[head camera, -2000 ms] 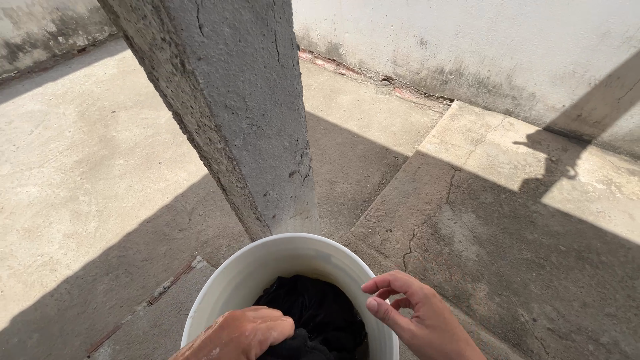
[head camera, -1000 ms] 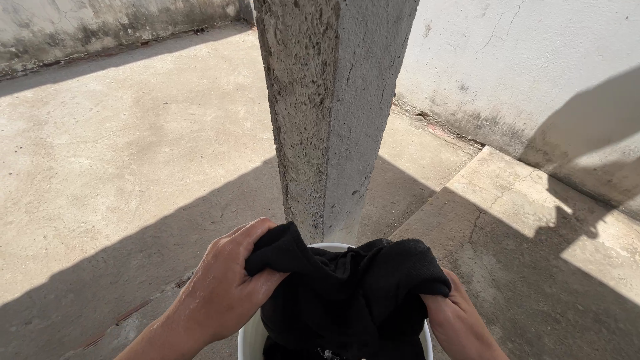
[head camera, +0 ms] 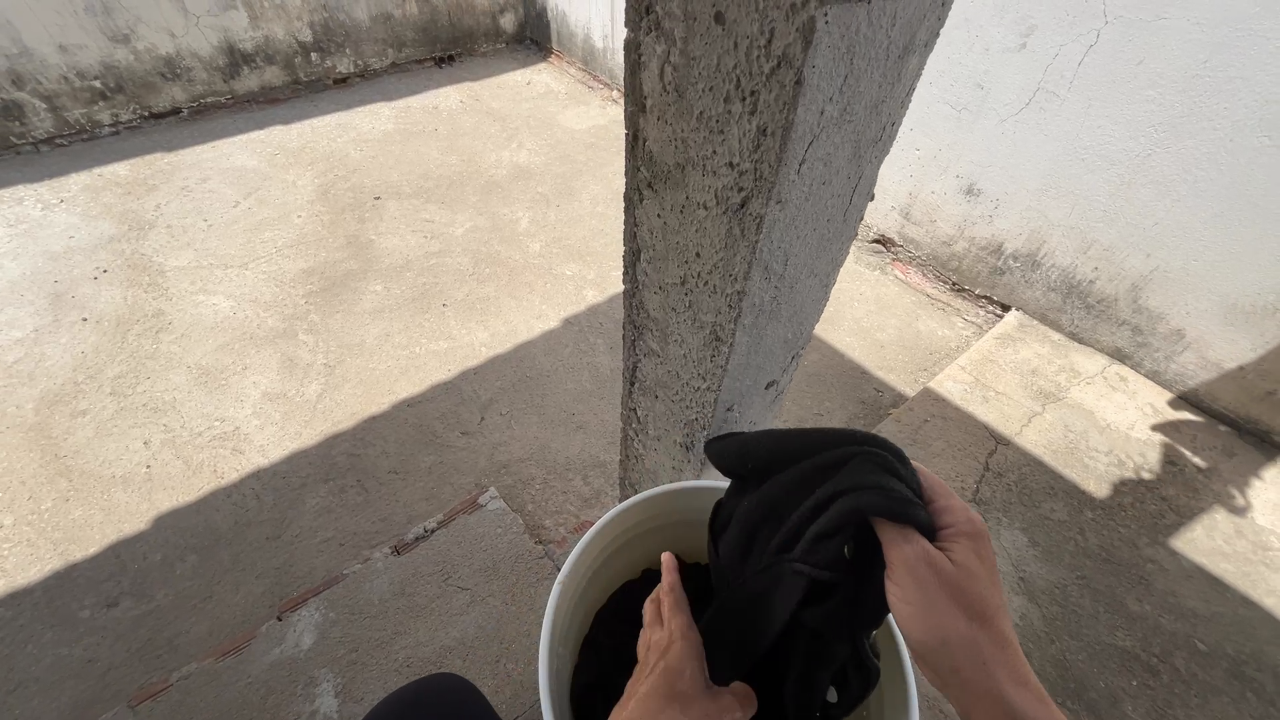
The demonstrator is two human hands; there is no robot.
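A white plastic bucket [head camera: 585, 570] stands at the bottom centre with dark cloth inside. My right hand [head camera: 945, 570] grips a bunched black garment [head camera: 800, 540] at the bucket's right side, its upper folds raised above the rim and its lower part hanging inside. My left hand [head camera: 675, 650] is over the bucket's opening, palm towards the garment, fingers extended and not closed on anything. Whether its thumb touches the cloth I cannot tell. The bottom of the bucket is hidden by the cloth.
A rough concrete pillar [head camera: 720, 220] rises just behind the bucket. To the right is a raised concrete slab [head camera: 1060, 400] beside a white wall [head camera: 1100, 130]. A broken brick edge [head camera: 330, 590] runs at lower left, and a dark rounded shape [head camera: 432, 698] shows at the bottom edge.
The black garment has come up out of the bucket. A second ago both hands held it spread; now my left hand has let go and my right hand holds it at the right.
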